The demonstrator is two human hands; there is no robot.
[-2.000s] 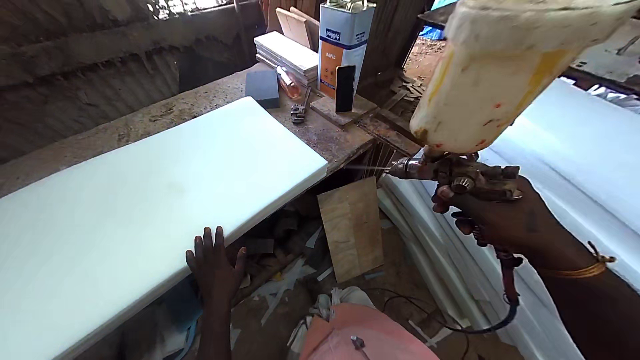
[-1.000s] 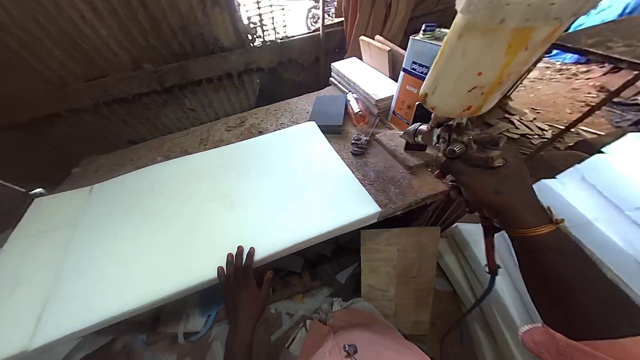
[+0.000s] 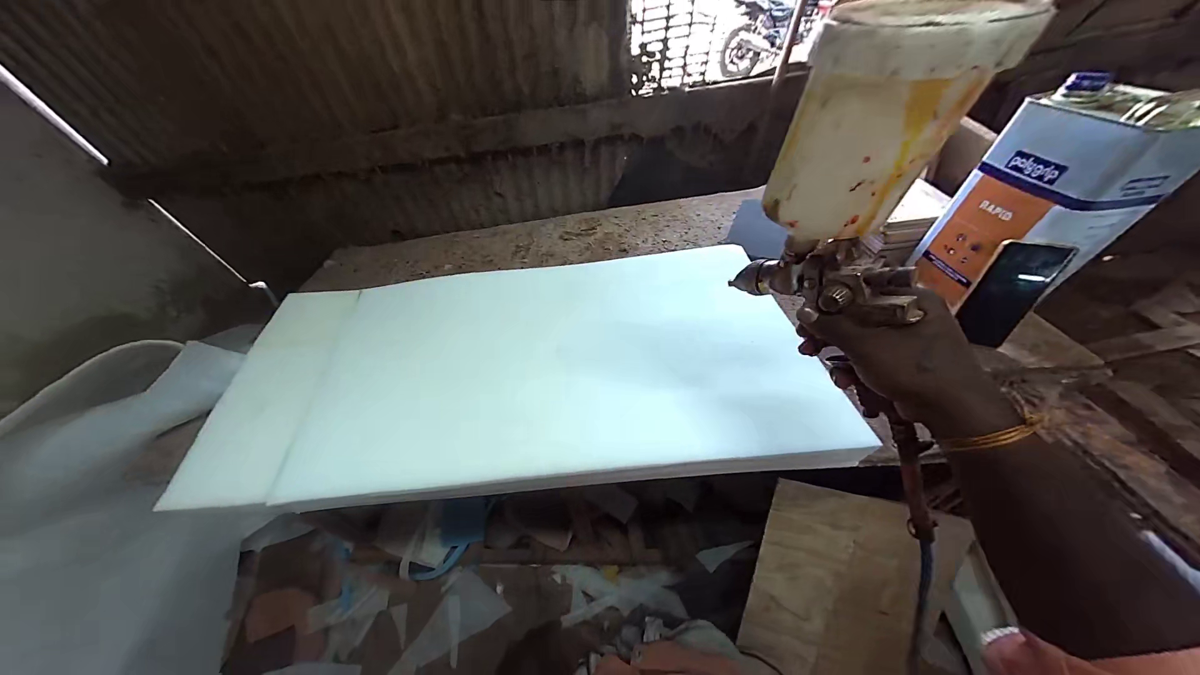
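Note:
My right hand [image 3: 914, 361] grips a metal spray gun [image 3: 834, 286] by its handle. A stained translucent cup [image 3: 891, 131] sits on top of the gun, and a hose hangs below it. The nozzle points left over the right end of a white foam slab [image 3: 562, 375]. That slab lies flat on a worn workbench [image 3: 525, 239]; a seam or step crosses it near its left end. My left hand is out of view.
A Polygrip tin [image 3: 1050, 187] and a phone [image 3: 1012, 291] leaning upright before it stand right of the gun. Behind the gun lies a grey block [image 3: 755, 230]. Below the bench are a plywood piece [image 3: 844, 572] and scattered offcuts [image 3: 450, 609]. White sheeting [image 3: 112, 544] is at left.
My left hand, at the slab's front edge in both earlier frames, has left the view. The spray gun is now over the slab's right end. The view has swung left.

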